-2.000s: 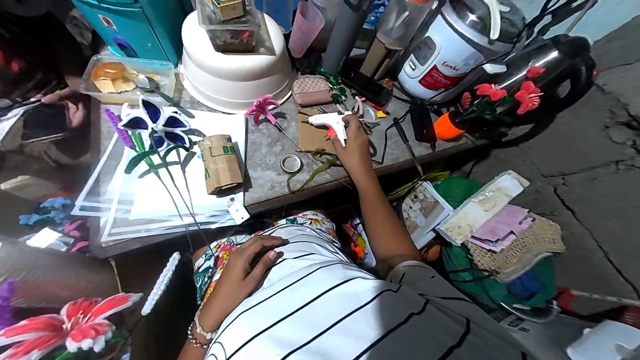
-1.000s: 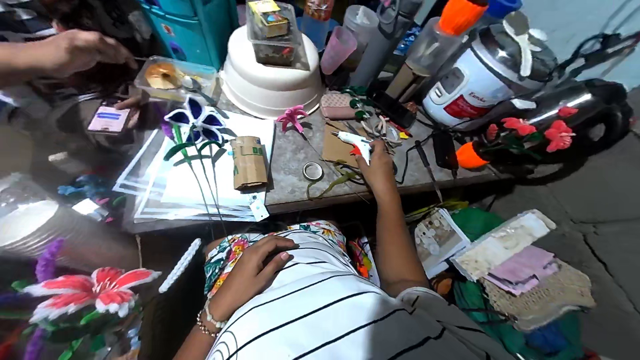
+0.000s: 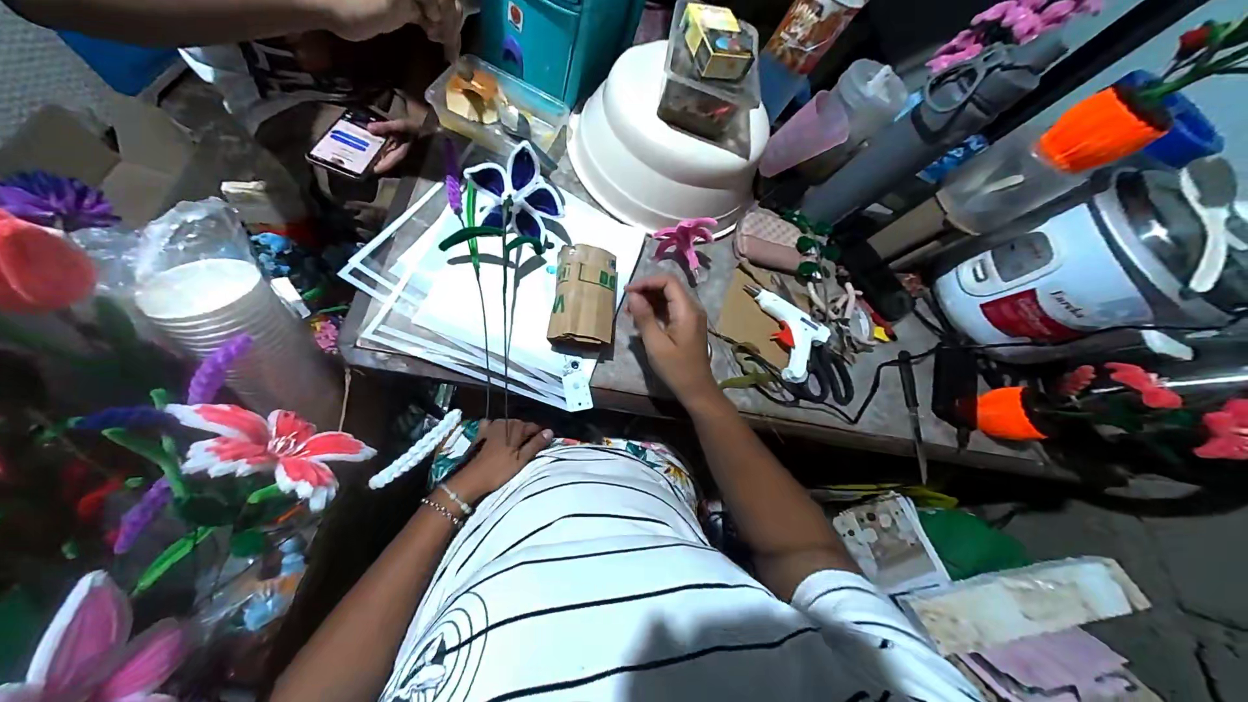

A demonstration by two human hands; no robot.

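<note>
My left hand (image 3: 500,450) rests on my lap beside the lower ends of two flower stems; whether it touches them I cannot tell. My right hand (image 3: 667,327) hovers at the table edge with curled fingers, between a brown cardboard roll (image 3: 583,295) and a white glue gun (image 3: 801,334). The glue gun lies on a piece of cardboard. A blue-and-white pipe-cleaner flower (image 3: 514,198) lies over white sheets (image 3: 448,302). Behind my right hand is a pink pipe-cleaner flower (image 3: 685,241). A roll of tape seen earlier is hidden now.
An upturned white basin (image 3: 634,146) bears clear containers. A rice cooker (image 3: 1053,278) and a screwdriver-like tool (image 3: 912,400) are at right. Stacked plastic cups (image 3: 219,312) and a red-and-white flower (image 3: 283,444) stand at left. Another person's hand (image 3: 390,141) holds a phone (image 3: 348,143).
My right hand has let go of the glue gun and moved left, toward the cardboard roll. My left hand has shifted from my belly to my lap. The view has swung and dipped.
</note>
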